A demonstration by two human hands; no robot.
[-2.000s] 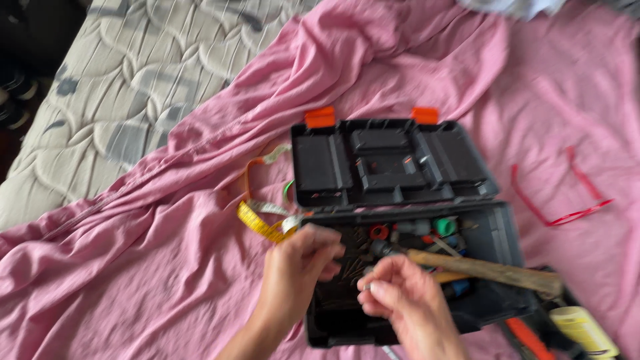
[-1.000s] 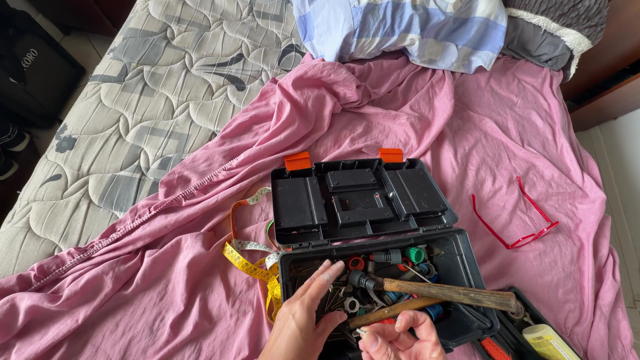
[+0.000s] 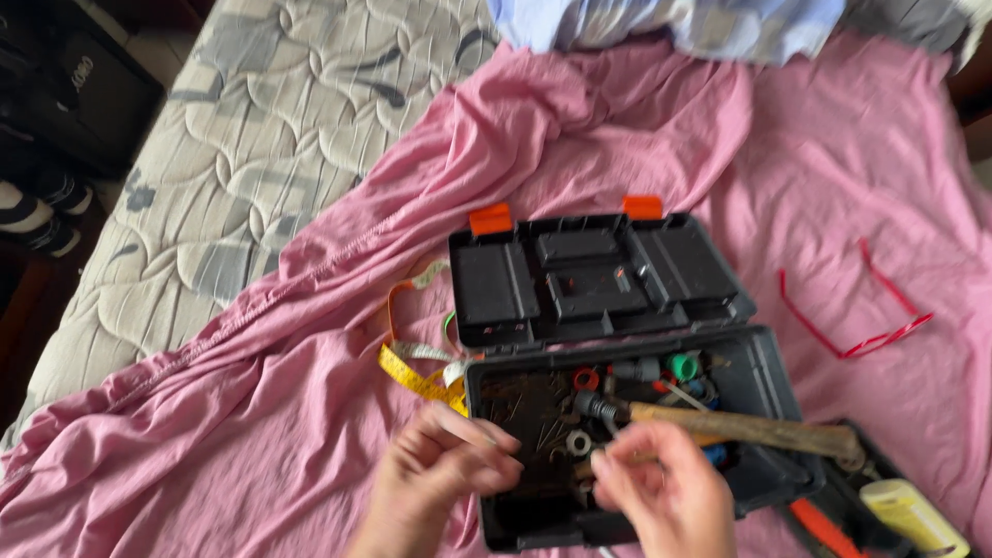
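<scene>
My left hand (image 3: 453,465) hovers over the near left edge of an open black plastic toolbox (image 3: 783,387), its thumb and fingertips close together; blur hides whether anything small is between them. To its right, my right hand (image 3: 666,484) is above the box with its thumb near its fingers, and its hold cannot be told either. Inside lie loose nails (image 3: 550,434), a pale ring (image 3: 578,442), a red ring (image 3: 586,379), a green plastic fitting (image 3: 683,366) and a grey threaded fitting (image 3: 595,404). A wooden tool handle (image 3: 744,428) rests across the box's right side.
The toolbox lid (image 3: 589,283) with orange latches lies back. A yellow tape measure (image 3: 418,380) is left of it, red glasses (image 3: 852,349) right. A tray (image 3: 876,469) holds a yellow container (image 3: 914,518). Beneath is a pink sheet (image 3: 256,434) on a patterned mattress (image 3: 294,116).
My hands, lower in the box and closer together one second ago, are now raised and farther apart. The pale ring and nails show more plainly between them. The view has shifted.
</scene>
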